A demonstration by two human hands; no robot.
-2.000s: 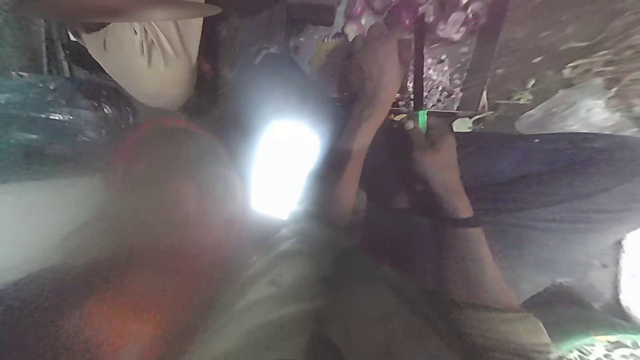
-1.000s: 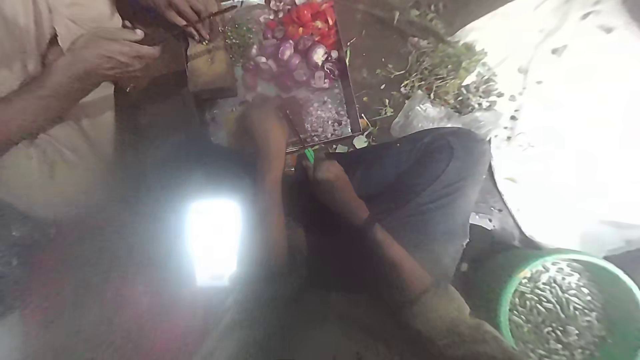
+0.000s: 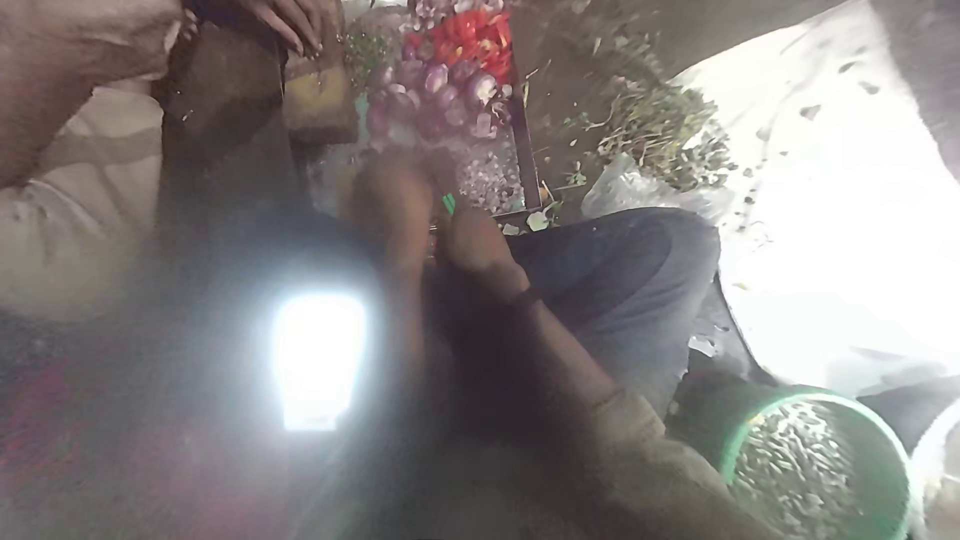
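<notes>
My left hand (image 3: 394,195) is hazy and blurred, over the near part of a tray (image 3: 526,169); what its fingers hold cannot be told. Just right of it is my right hand (image 3: 480,236), closed around a small green item (image 3: 448,203) that pokes out above the fist and may be a knife handle. Peeled red onions (image 3: 435,97) lie in the tray beyond my hands. Finely chopped onion (image 3: 489,180) is beside them on the near right, with cut red vegetable pieces (image 3: 472,41) farther back. Chopped green herbs (image 3: 366,60) lie at the back left.
Another person's hand (image 3: 289,22) is near a wooden block (image 3: 321,105). Herb stems (image 3: 660,127) and a clear plastic bag (image 3: 637,191) lie right of the tray, beside a white sheet (image 3: 840,187). A green-rimmed tub (image 3: 896,457) stands lower right; a bright lamp (image 3: 321,360) glares lower left.
The view has swung widely since the oldest frame, bringing the white sheet and tub into sight. My right hand still holds the green item.
</notes>
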